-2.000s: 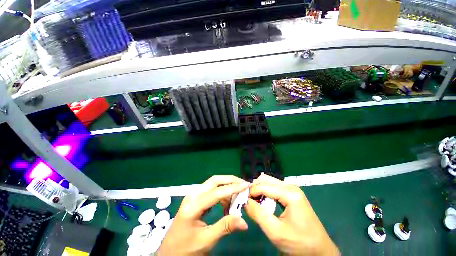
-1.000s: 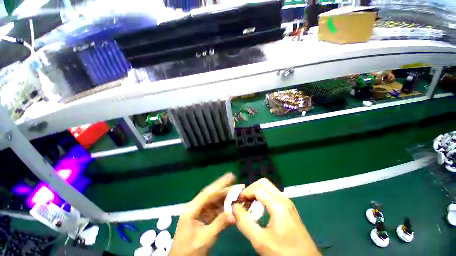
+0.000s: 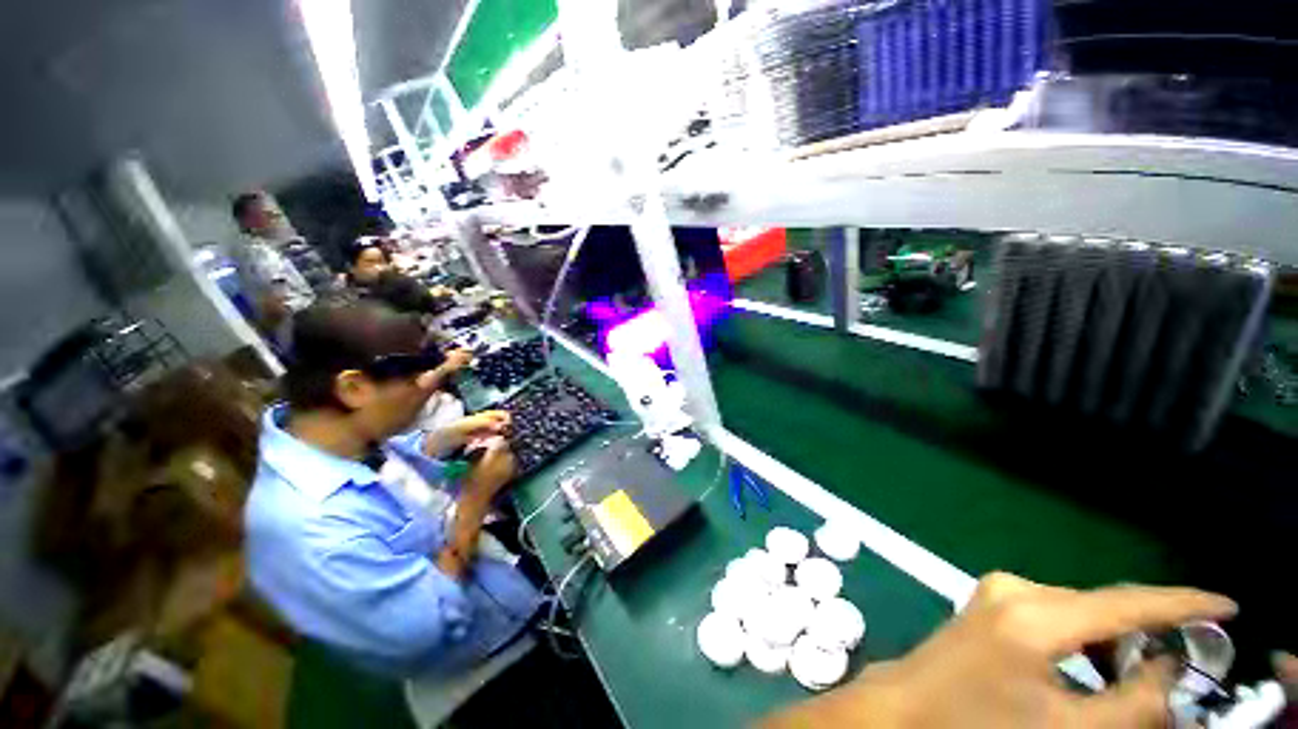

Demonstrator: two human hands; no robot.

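My left hand (image 3: pixel 1032 658) is at the lower right, cut off by the bottom edge, with its fingers around a small round white housing (image 3: pixel 1204 652). Small white and dark parts show at the housing. My right hand is mostly outside the right edge; only a bit of fingertip (image 3: pixel 1285 667) may show there, and its grip cannot be told. A loose pile of round white housings (image 3: pixel 780 612) lies on the green bench, left of my left hand.
Blue-handled pliers (image 3: pixel 746 489) lie behind the pile. A black control box (image 3: pixel 628 501) with a yellow label and cables stands left of it. A co-worker in a blue shirt (image 3: pixel 335 534) sits at the left, near black trays (image 3: pixel 557 423). A white shelf post (image 3: pixel 675 321) rises behind.
The view has swung far to the left, bringing in co-workers and the control box. My hands now appear at the lower right, the right one almost out of the picture.
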